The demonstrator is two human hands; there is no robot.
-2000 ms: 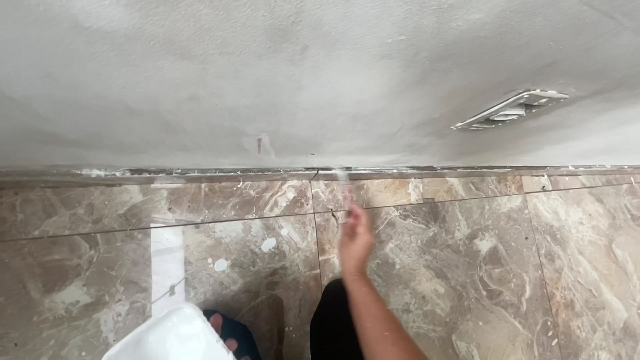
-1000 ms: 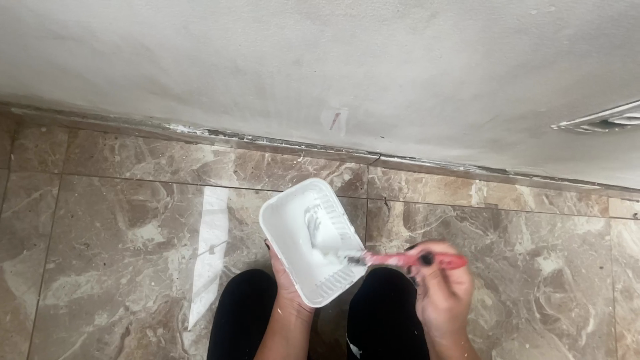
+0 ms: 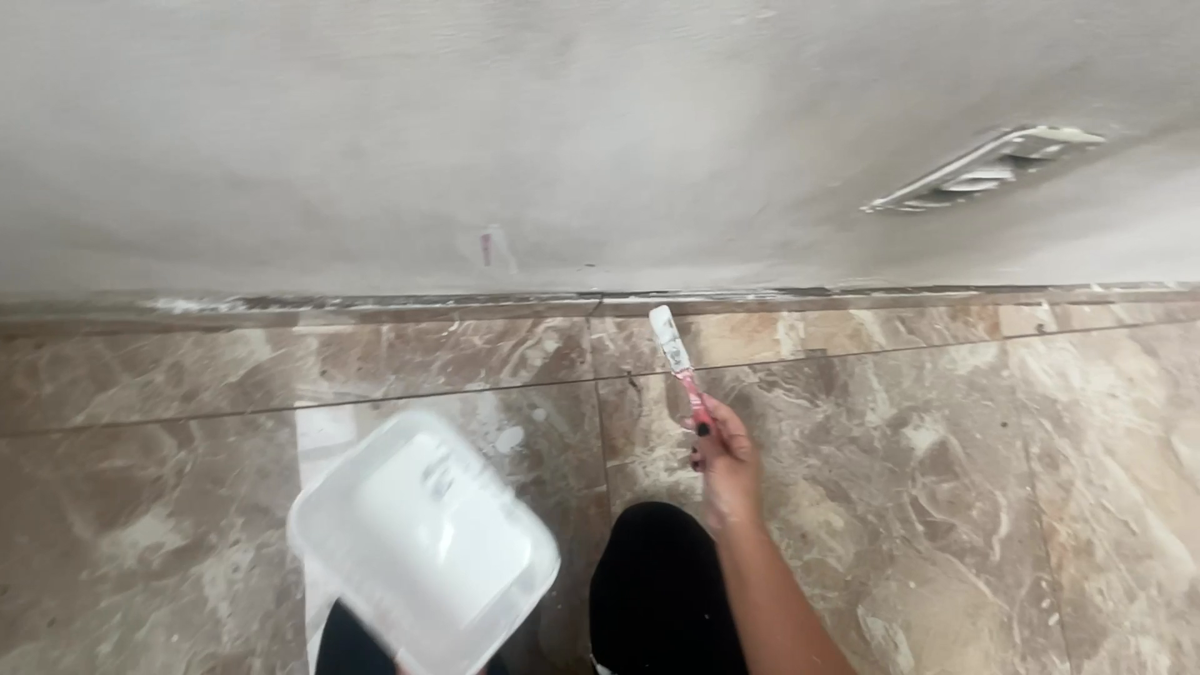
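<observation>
My right hand [image 3: 727, 450] is closed round the red handle of a small paintbrush [image 3: 670, 339], whose white-coated bristles point up toward the foot of the wall. The tip is over the tile strip, a little below the wall's edge. At lower left, a white plastic tub [image 3: 422, 544] holds white paint. Only a bit of my left hand [image 3: 403, 666] shows at the tub's bottom edge; the tub hides the rest, though it appears to support it.
The grey wall [image 3: 375, 141] rises ahead, with a paint-marked recessed fitting [image 3: 984, 173] at right. A narrow ledge [image 3: 450, 307] runs along its base. Marbled floor tiles [image 3: 900, 525] bear white drips beside the tub. My black-clad knees are below.
My right hand has carried the brush from over the tub up toward the wall's base. The tub is now lower and farther left in view. The view has shifted and turned.
</observation>
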